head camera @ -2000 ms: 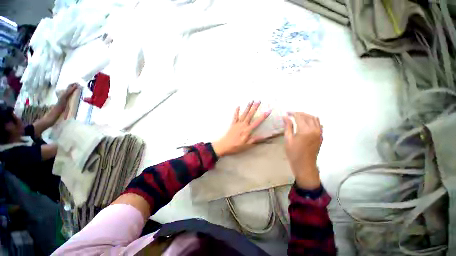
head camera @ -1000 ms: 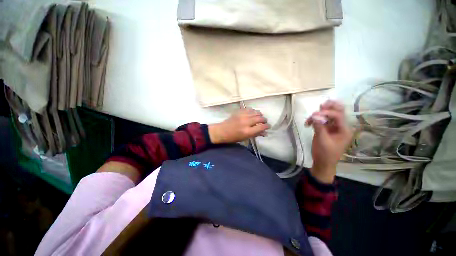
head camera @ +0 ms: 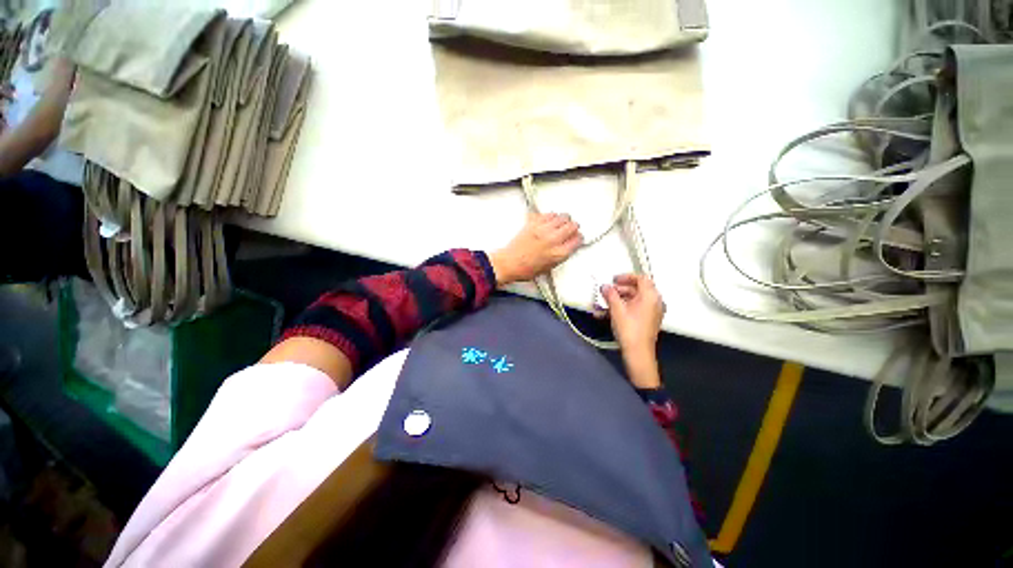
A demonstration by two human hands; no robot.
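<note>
A beige tote bag (head camera: 572, 111) lies on the white table with its handles (head camera: 622, 227) looping toward me. Its far part is folded over, with a grey-white strip at each end. My left hand (head camera: 539, 246) is closed on the left side of the handle loop, just below the bag's edge. My right hand (head camera: 633, 316) pinches a small white tag (head camera: 601, 296) between thumb and fingers, beside the near part of the loop. Whether the tag touches the strap cannot be told.
Folded bags (head camera: 167, 105) overlap in a stack at left, handles hanging over the table edge. Loose bags (head camera: 989, 189) with sprawling handles lie at right. A green crate (head camera: 122, 366) with clear plastic stands on the floor at left. Another person's arm (head camera: 39, 117) shows at far left.
My left hand has moved from the bag's far part to the handles. My right hand has come in to the loop with the white tag. The view has tilted down.
</note>
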